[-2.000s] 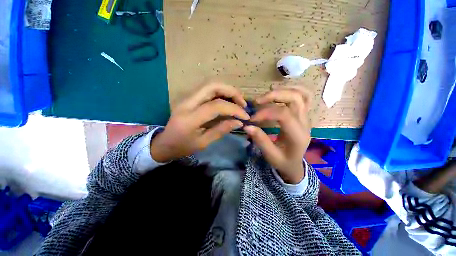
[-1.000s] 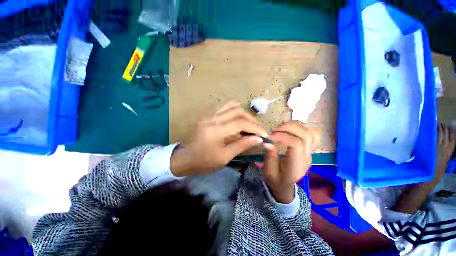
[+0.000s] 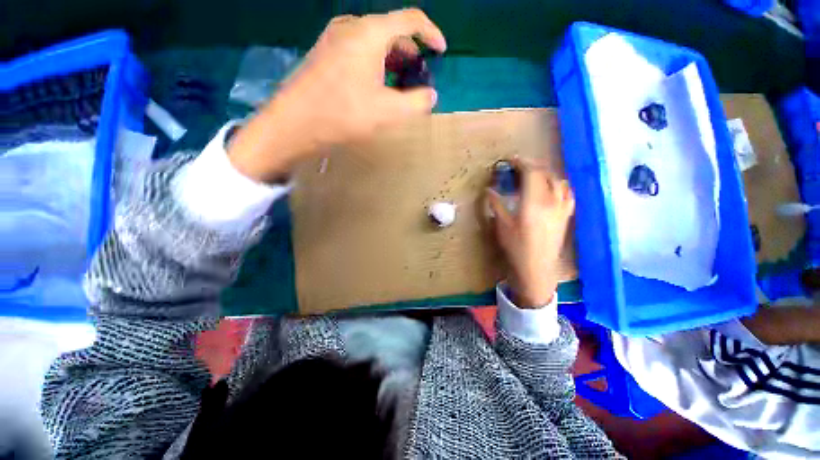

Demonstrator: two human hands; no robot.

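Note:
My left hand [image 3: 346, 90] is raised over the far edge of the cardboard mat [image 3: 369, 225], thumb and fingers curled around a small dark part [image 3: 412, 72]. My right hand [image 3: 532, 220] is low over the right side of the mat, beside the blue bin. Its fingertips hold a dark part with a loop [image 3: 505, 178]; the hand is slightly blurred. The white glue bottle [image 3: 441, 214] lies on the mat left of my right hand. The tissue is mostly hidden by my right hand.
A blue bin [image 3: 598, 225] on the right holds two dark looped parts [image 3: 643, 180] on a white liner. A left blue bin [image 3: 112, 144] holds dark parts at its far end. A clear bag [image 3: 261, 76] lies beyond the mat. A person's striped sleeve [image 3: 764, 368] is at lower right.
My hands have separated from their shared hold. The left moved up and away to the far side; the right moved toward the right bin. The camera view has shifted.

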